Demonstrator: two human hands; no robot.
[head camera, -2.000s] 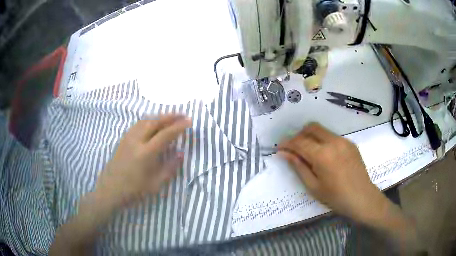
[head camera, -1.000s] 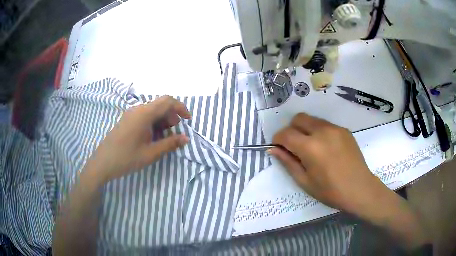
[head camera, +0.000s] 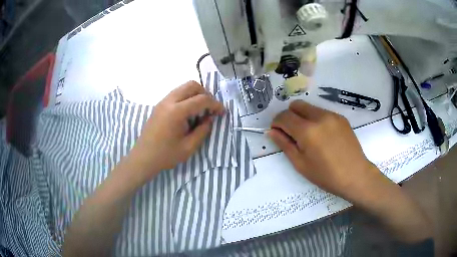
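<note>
The grey-and-white striped fabric (head camera: 150, 201) covers the left of the table and hangs over the front edge. A small striped piece (head camera: 219, 145) lies on it, its right edge near the tweezers. My left hand (head camera: 180, 125) is on this piece, thumb and fingers together at its upper edge. My right hand (head camera: 315, 145) holds thin silver tweezers (head camera: 250, 130), whose tips point left and meet the fabric edge. The needle area (head camera: 254, 90) of the white sewing machine (head camera: 230, 30) is just above the fabric's right edge.
Black thread snips (head camera: 351, 98) lie right of the needle plate. Shears with black handles (head camera: 401, 105) and a long black-tipped tool (head camera: 435, 125) lie further right. A printed ruler strip (head camera: 300, 203) runs along the front edge. A red-edged bin (head camera: 30, 100) stands at left.
My left hand has moved right and up with the small piece, which was raised and folded and now lies flatter. The tweezers stay in my right hand, their tips now at the piece's right edge.
</note>
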